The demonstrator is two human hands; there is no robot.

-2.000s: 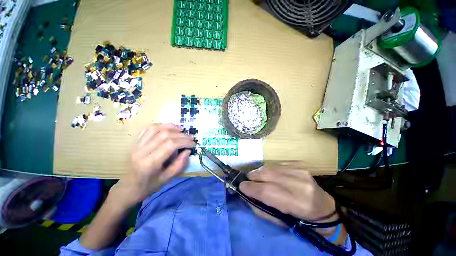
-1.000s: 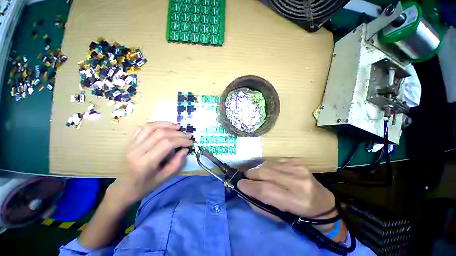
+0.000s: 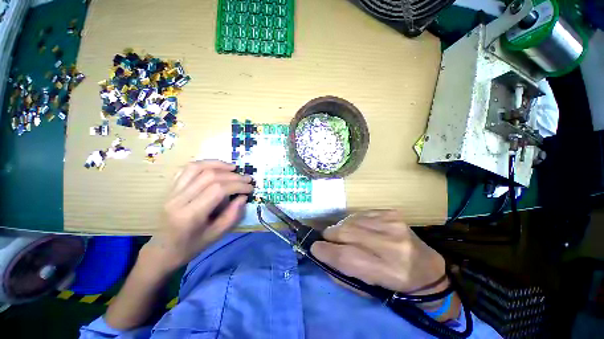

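My right hand point(image 3: 381, 251) is closed around the black soldering iron point(image 3: 303, 233). Its tip and the thin feed tube beside it point up-left to the lower left part of the green circuit board panel point(image 3: 286, 189). The panel lies on a white sheet point(image 3: 329, 196) and has dark parts in columns on its left side. My left hand point(image 3: 205, 198) is at the panel's lower left edge, fingertips by the dark parts next to the iron's tip. Its fingers hide the panel's corner, and I cannot tell whether they hold a part.
A brown bowl point(image 3: 329, 138) with silvery bits touches the panel's upper right. A component pile point(image 3: 142, 93) lies left on the cardboard point(image 3: 212, 86). A green panel point(image 3: 255, 26) lies at the back, a black fan grille point(image 3: 404, 10) and solder feeder point(image 3: 463, 106) right.
The view has shifted slightly, so the bench things sit a little farther left and up. The iron's tip and feed tube have moved slightly down from the dark parts. The left hand stays at the panel's edge.
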